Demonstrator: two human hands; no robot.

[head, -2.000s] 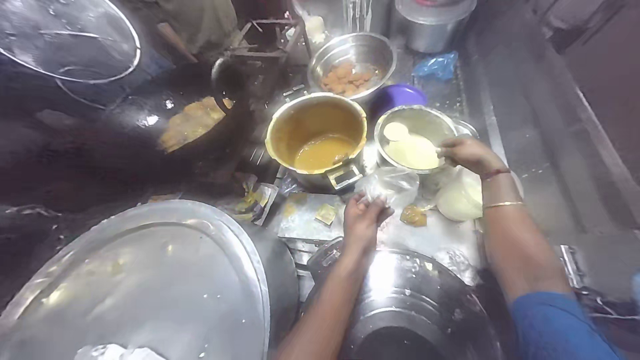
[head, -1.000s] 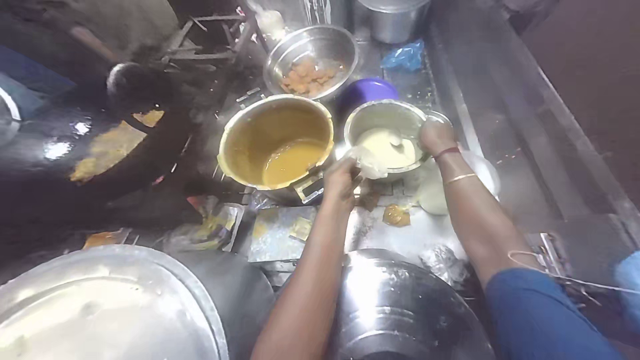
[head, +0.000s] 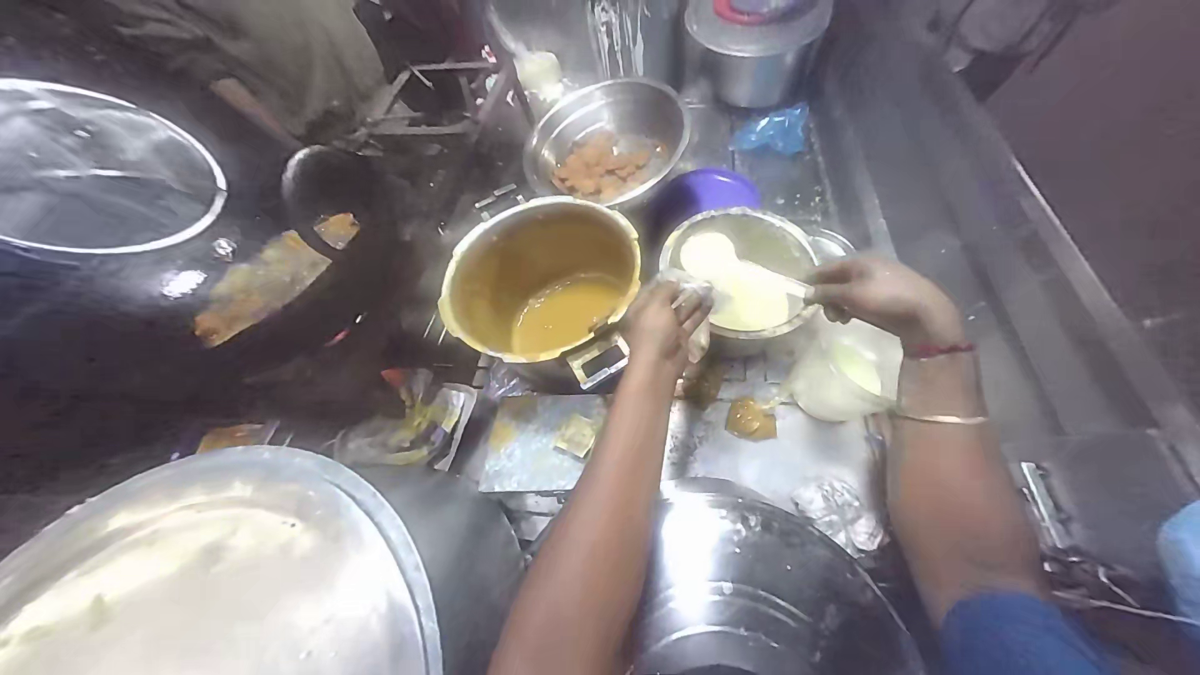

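Observation:
My right hand (head: pixel 877 295) grips the handle of a pale ladle (head: pixel 708 255), whose bowl is over a metal pot (head: pixel 670 244) of pale yellow batter-like liquid. Gathered clear plastic, seemingly a bag (head: pixel 692 286), is in my left hand (head: pixel 661 323), at the near left rim of that pot. Directly left stands a deeper pot (head: pixel 448 305) with orange-brown liquid, its handle just beside my left wrist. A translucent container (head: pixel 834 380) of pale contents sits below my right hand. Near it on the metal surface lies a small bag of yellow-brown sauce (head: pixel 750 419).
Behind are a steel bowl (head: pixel 680 117) of orange-brown pieces, a purple bowl (head: pixel 712 190), a blue plastic bag (head: pixel 773 129) and a lidded pot (head: pixel 750 75). A dark pan (head: pixel 187 352) holds frying food at left. Large round metal lids (head: pixel 412 562) fill the near side. Another person (head: pixel 281 56) stands back left.
The ladle was low in the pale liquid one second ago; now its bowl shows raised above it. My left hand keeps hold of the clear plastic beside the pot.

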